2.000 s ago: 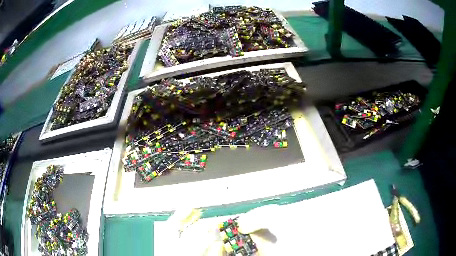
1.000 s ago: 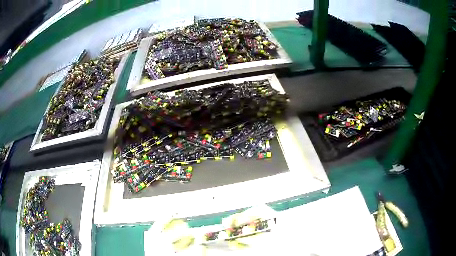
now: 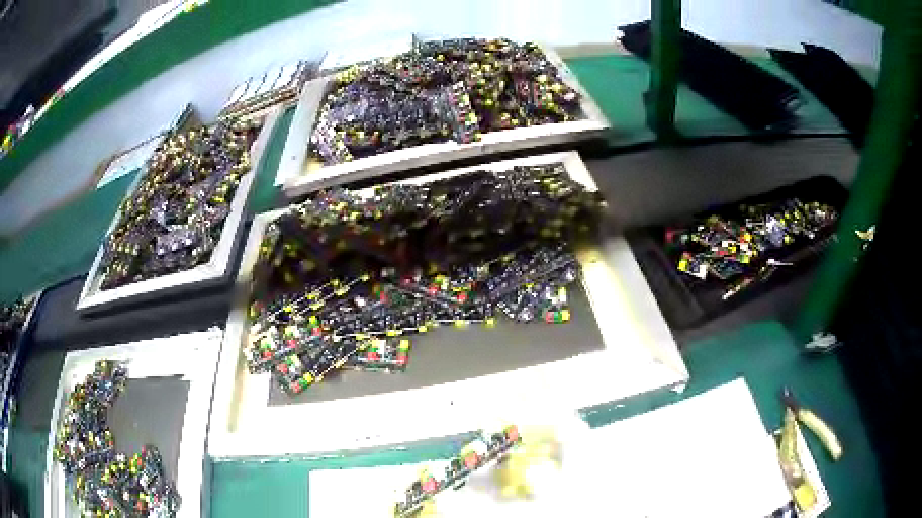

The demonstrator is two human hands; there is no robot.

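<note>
A circuit board strip [image 3: 460, 469] with red, yellow and green blocks is held tilted over the white work sheet [image 3: 667, 450], its right end higher than its left. My right hand [image 3: 528, 467], pale and washed out against the sheet, is at the strip's right part and grips it. My left hand cannot be made out clearly; a small yellowish patch shows by the strip's lower left end. The fingers are blurred by glare.
Beyond the sheet, a large white-framed tray [image 3: 445, 430] holds heaped strips. More white-framed trays stand at far left [image 3: 152, 293], near left [image 3: 197, 405] and back [image 3: 455, 152]. A black tray [image 3: 687, 304], green post [image 3: 664, 71] and side cutters [image 3: 792, 455] are at right.
The strip has turned from nearly level to tilted, right end up. My right hand has moved right and down. My left hand, seen at the left before, has mostly faded from view. The camera view shifted slightly.
</note>
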